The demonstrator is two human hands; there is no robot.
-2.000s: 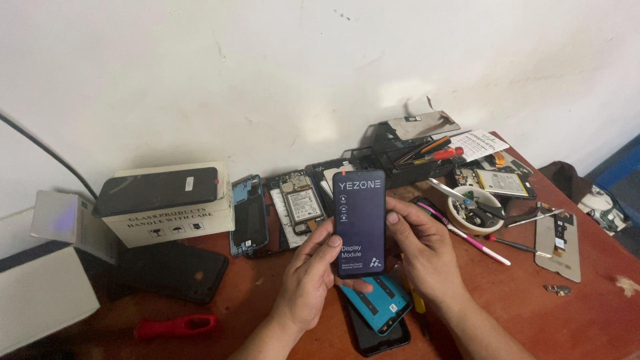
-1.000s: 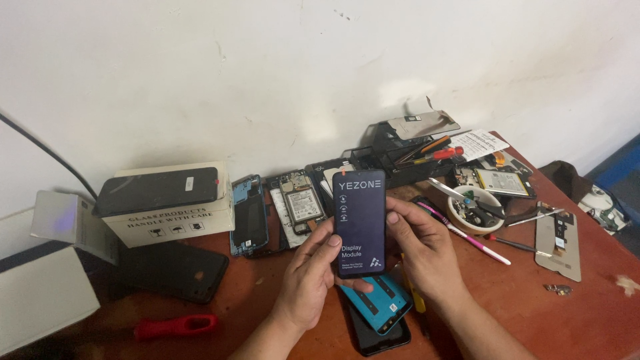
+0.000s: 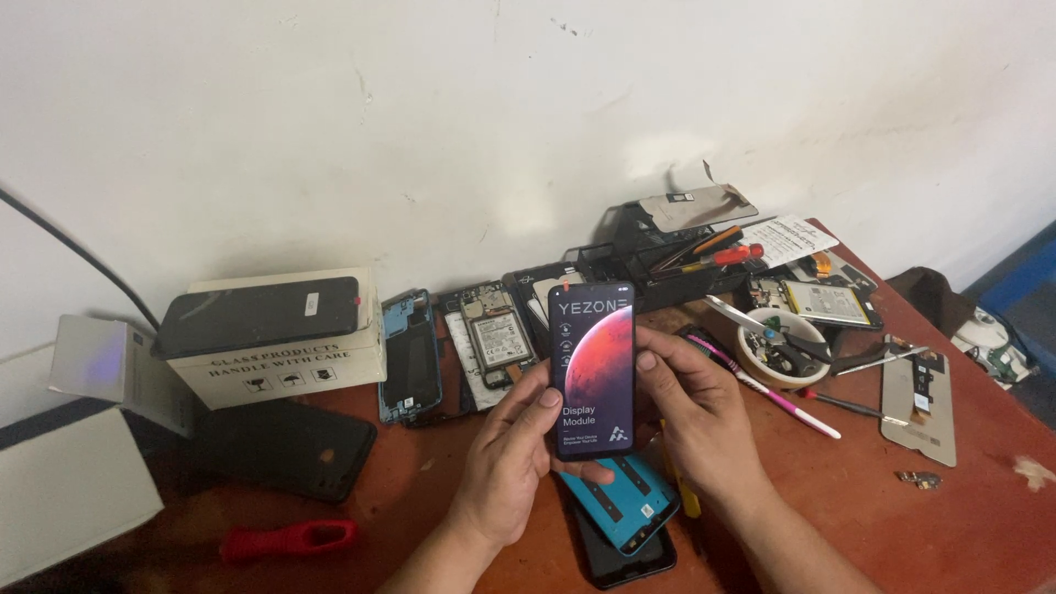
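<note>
A smartphone (image 3: 596, 371) stands nearly upright between my two hands, its lit screen showing a reddish planet through a printed protective film. My left hand (image 3: 513, 454) grips its left edge and lower corner, with the thumb at the edge and fingers behind. On the other side, my right hand (image 3: 701, 404) holds the right edge between thumb and fingers. Just below the phone lies a teal phone back cover (image 3: 631, 503), resting partly on a dark phone (image 3: 635, 565). Part of the cover is hidden behind my left fingers and the phone.
At left are a white carton (image 3: 280, 371) with a dark phone panel (image 3: 260, 313) on top, a black back cover (image 3: 289, 445) and a red handle (image 3: 289, 539). Opened phones (image 3: 495, 334) line the wall. At right are a bowl (image 3: 784, 375) holding scissors, a toothbrush (image 3: 784, 404) and a screwdriver (image 3: 854, 407).
The phone's screen has gone from a dark display to a lit reddish planet image. Both hands keep the same hold on it.
</note>
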